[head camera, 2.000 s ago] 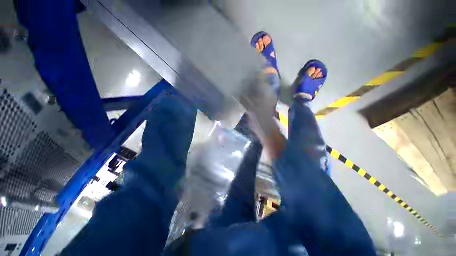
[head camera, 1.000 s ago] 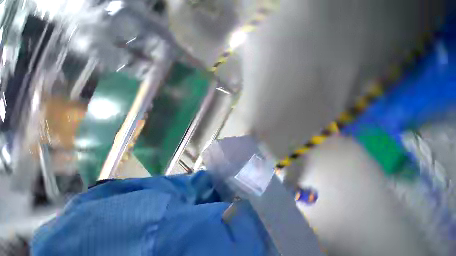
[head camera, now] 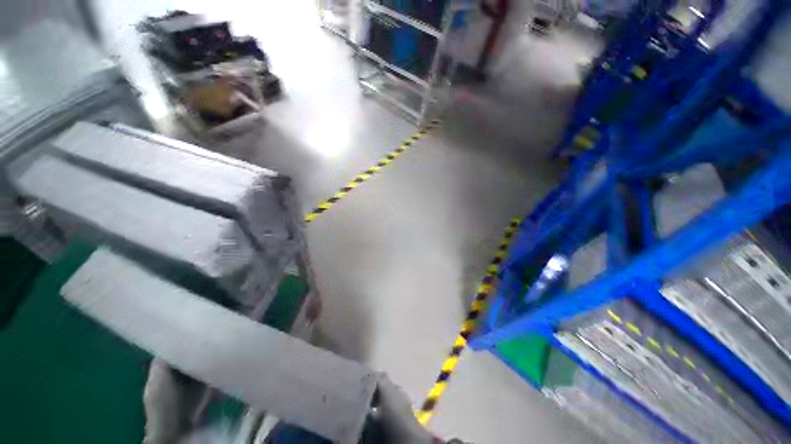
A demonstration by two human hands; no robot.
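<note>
A long silver-grey metal-cased unit (head camera: pixel 221 347) lies slanted in front of me, over the dark green mat (head camera: pixel 69 373) of a cart at the left. My left hand (head camera: pixel 171 403), in a pale glove, holds its near side. My right hand (head camera: pixel 401 418) is at its right end, blurred and partly cut off by the bottom edge, and grips it there. Two similar units (head camera: pixel 130 204) stand side by side on the mat just beyond the held one. Whether the held unit touches the mat is hidden.
A blue storage rack (head camera: pixel 598 299) with several silver units (head camera: pixel 642 377) stands at the right. Yellow-black floor tape (head camera: pixel 473 316) runs along it. A silver-framed rack (head camera: pixel 399 65) stands at the top centre. A cart with dark equipment (head camera: pixel 212 74) is at the upper left.
The view has swung from legs and floor, past a green-matted cart, to the cart with standing units. The grey unit has come round over this cart's mat.
</note>
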